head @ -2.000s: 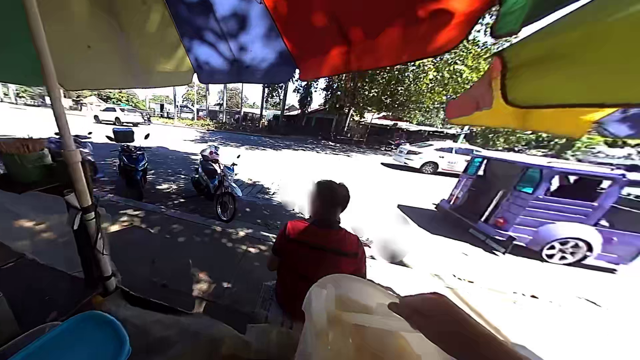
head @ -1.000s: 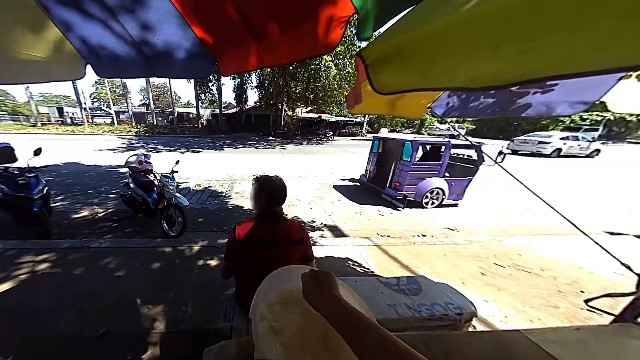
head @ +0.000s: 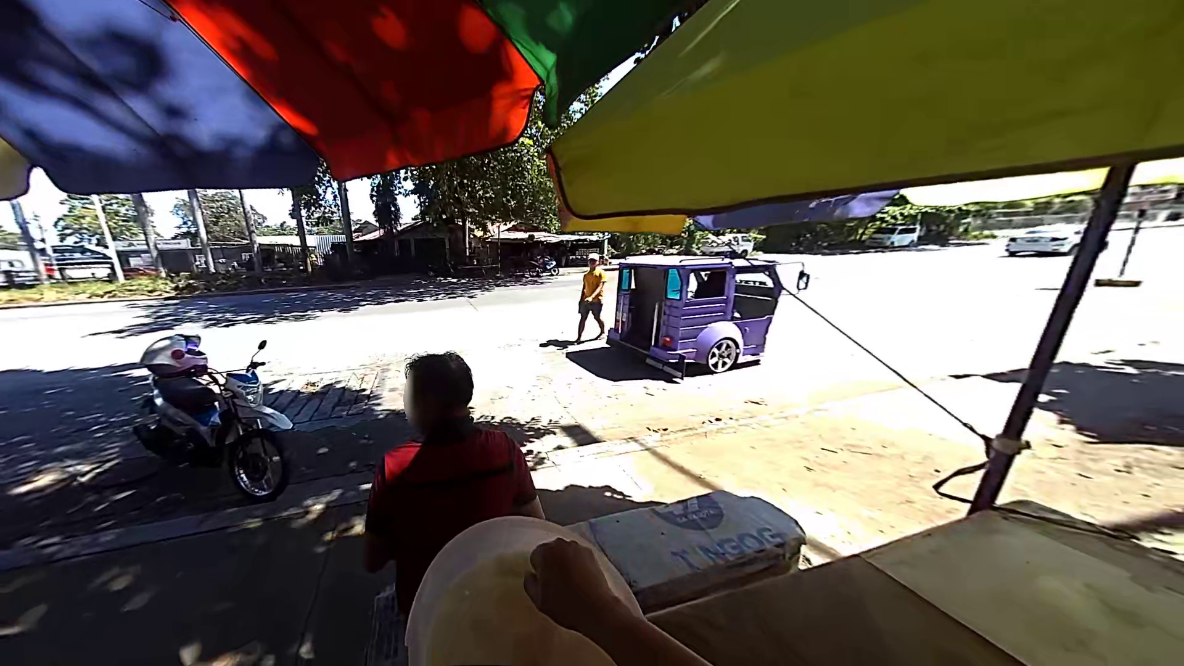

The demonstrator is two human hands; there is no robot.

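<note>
A large, round, pale translucent plastic container (head: 472,601) is at the bottom centre of the view. My right hand (head: 569,583) lies over its right side with the fingers curled; whether they grip the container or something small is hidden. My left hand is out of view. Just beyond the container is a person in a red and black shirt (head: 453,486), back turned. To the right of this person lies a white block-like bundle with blue lettering (head: 694,546).
Multicoloured umbrellas (head: 832,111) hang overhead. A dark pole (head: 1054,342) with a cord rises at right beside a tan tabletop (head: 1036,592). A motorcycle (head: 217,416) is parked left. A purple tricycle (head: 698,314) and a walking person (head: 592,296) are on the road.
The view has swung right. My right hand has moved from the container's rim to over its surface. A walking person in yellow now shows beside the purple tricycle.
</note>
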